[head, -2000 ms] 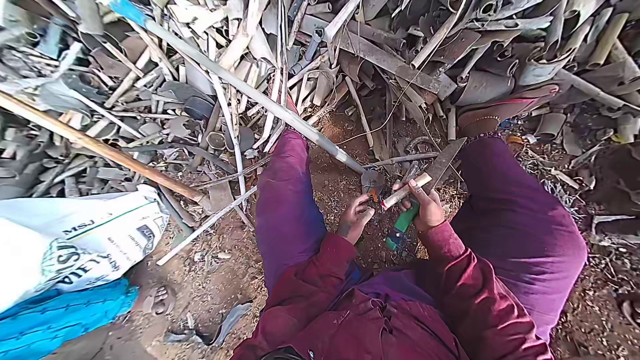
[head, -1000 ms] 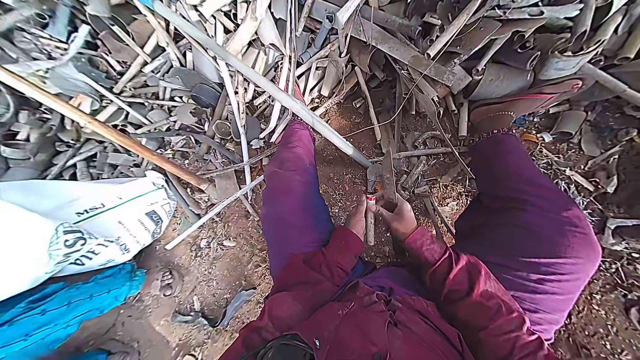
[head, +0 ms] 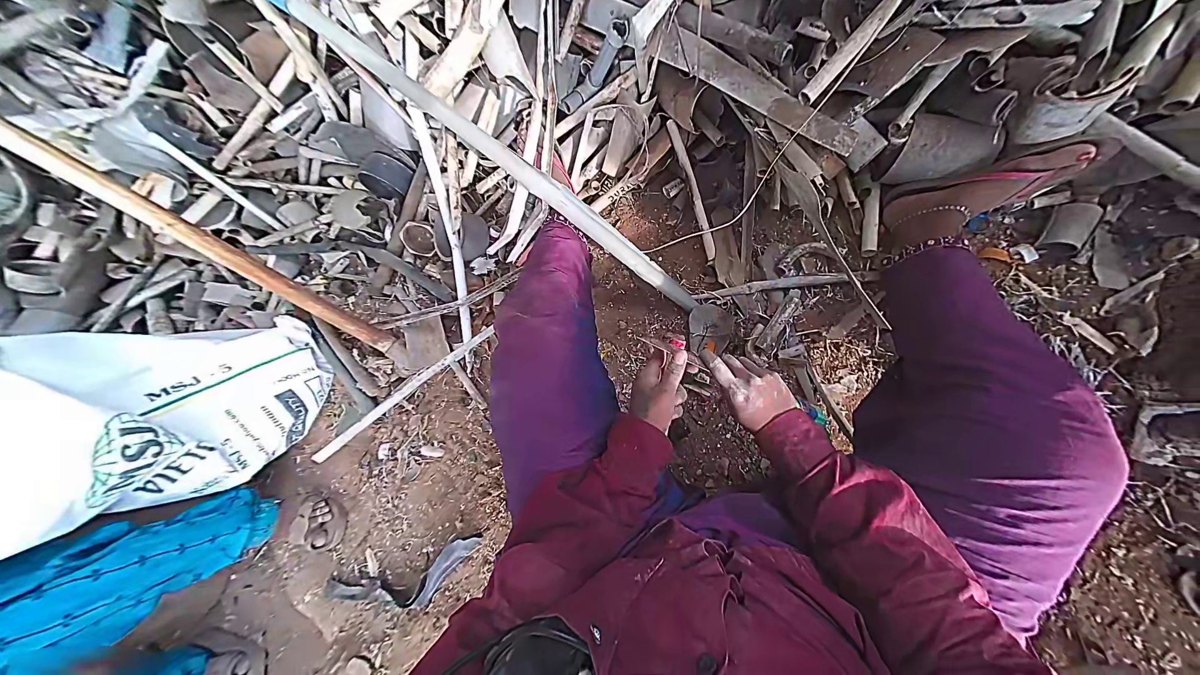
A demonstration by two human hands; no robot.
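Note:
My left hand is closed around a small object with a red end, near the middle of the view. Close to its right, my right hand is bent inward, its fingers at a thin narrow strip that spans the space between both hands; its grip is partly hidden. Just above the right fingertips lies a rounded grey piece, with the lower end of a long grey pipe beside it. Something green and blue shows by the right wrist.
Cut pipe pieces and scraps are heaped ahead. A long wooden pole slants at the left, above a white printed sack. Blue cloth and another person's foot are at lower left. My outstretched legs flank the hands.
Two seconds ago my right hand held a cream piece with a red band and a broad blade pointed up right; neither shows that way now. The hands came together, then parted slightly.

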